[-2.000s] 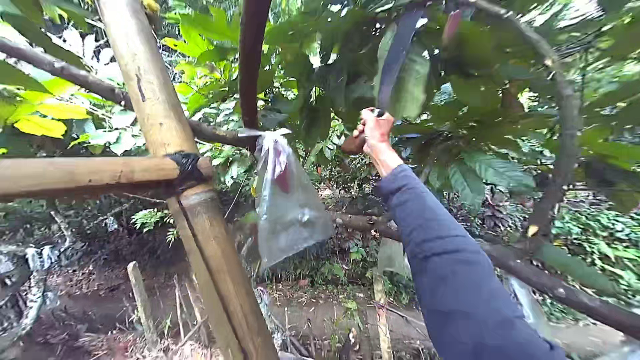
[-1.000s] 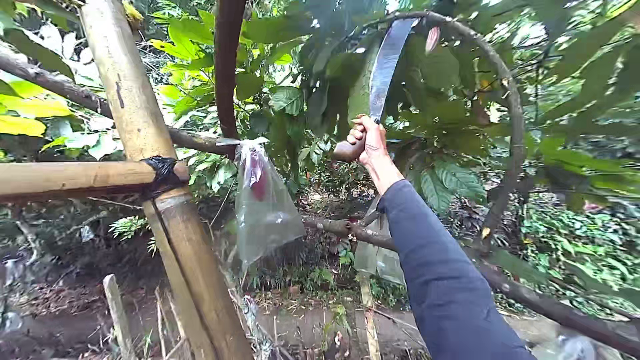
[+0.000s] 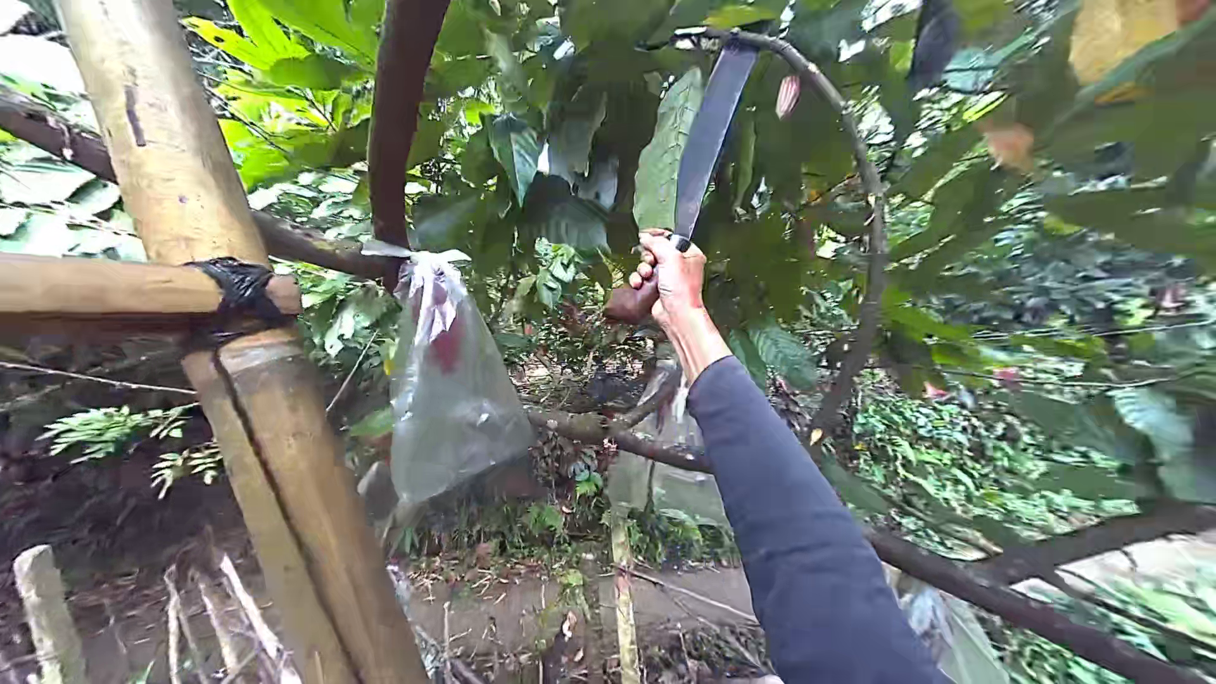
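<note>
My right hand, in a dark long sleeve, is raised near the middle of the view, closed around the handle of a machete. The machete blade points up, its tip at a thin curved branch. A long green leaf hangs just left of the blade. Right of the blade's upper part hangs a small reddish cacao pod. To the left of my hand, a clear plastic bag is tied around a branch, with something dark red inside. My left hand is not in view.
At left stands a thick bamboo pole, lashed with black plastic to a horizontal bamboo pole. A thicker branch crosses below my forearm to the lower right. More plastic bags hang behind my arm, and a wooden stake stands lower down.
The machete stays in my right hand, its blade now tilted further right than one second ago. The curved branch's end appears at the blade's tip.
</note>
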